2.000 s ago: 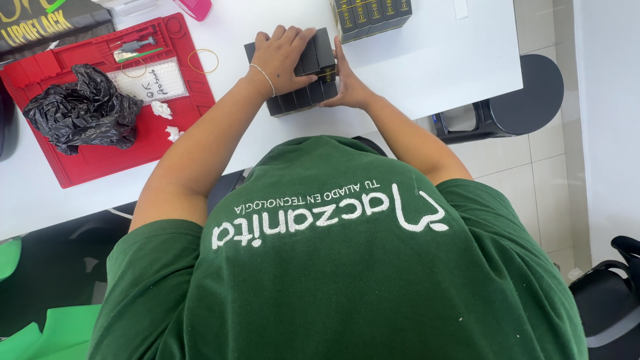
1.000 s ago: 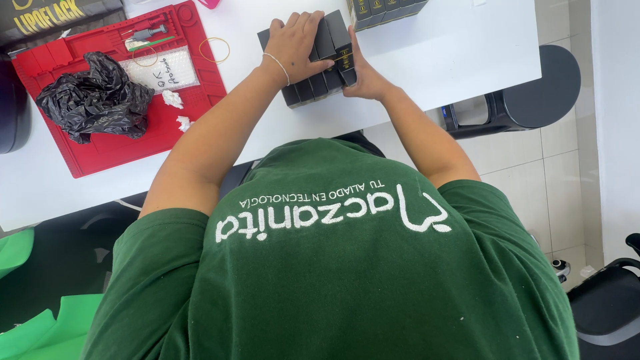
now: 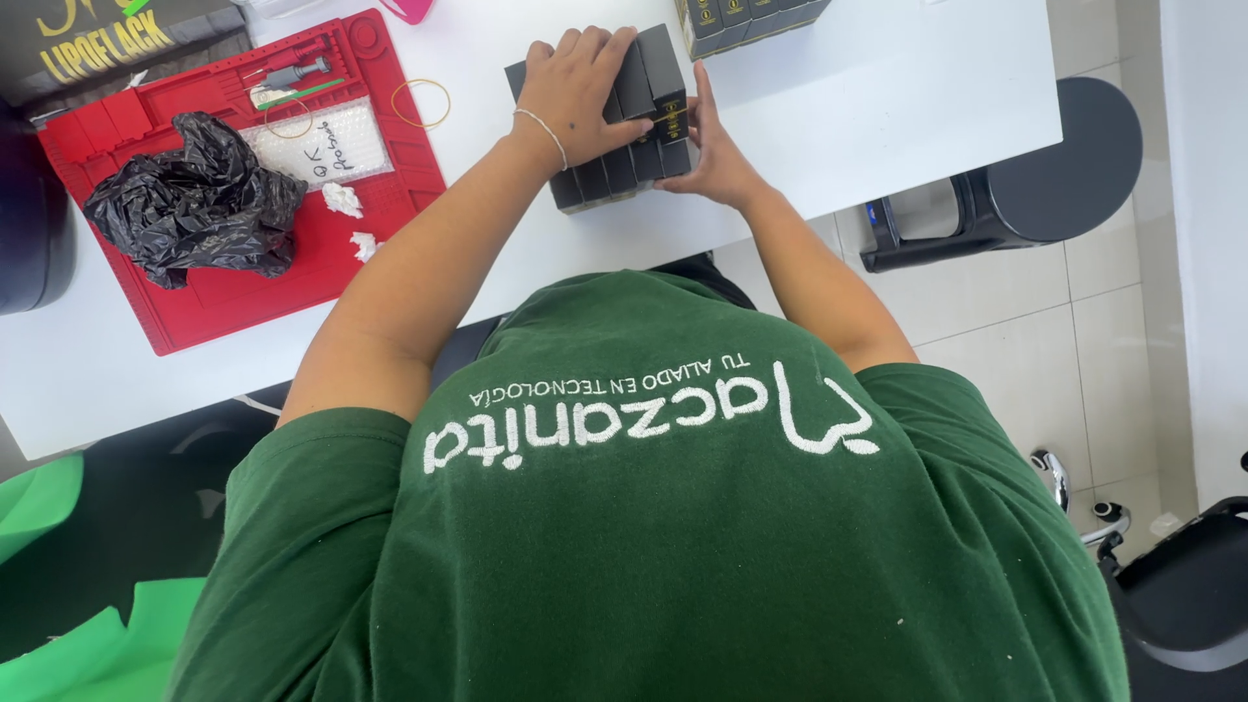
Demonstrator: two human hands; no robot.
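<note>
A row of small black cardboard boxes (image 3: pixel 634 83) with yellow print on their ends sits on the white table. My left hand (image 3: pixel 580 93) lies palm down over the row, its fingers across the tops and its thumb at the printed ends. At the right end of the row, my right hand (image 3: pixel 717 146) is upright, with fingertips and thumb against the side of the boxes. A thin yellowish band (image 3: pixel 673 115) shows across the box ends between my left thumb and right fingers. My left palm hides part of the row.
More black boxes (image 3: pixel 751 24) stand behind, to the right. On the left, a red work mat (image 3: pixel 224 312) bears a crumpled black plastic bag (image 3: pixel 200 205), a bubble-wrap packet (image 3: pixel 336 141), small tools and crumpled paper. A rubber band (image 3: pixel 421 103) overlaps its edge. A black stool (image 3: pixel 1068 161) stands beyond the table.
</note>
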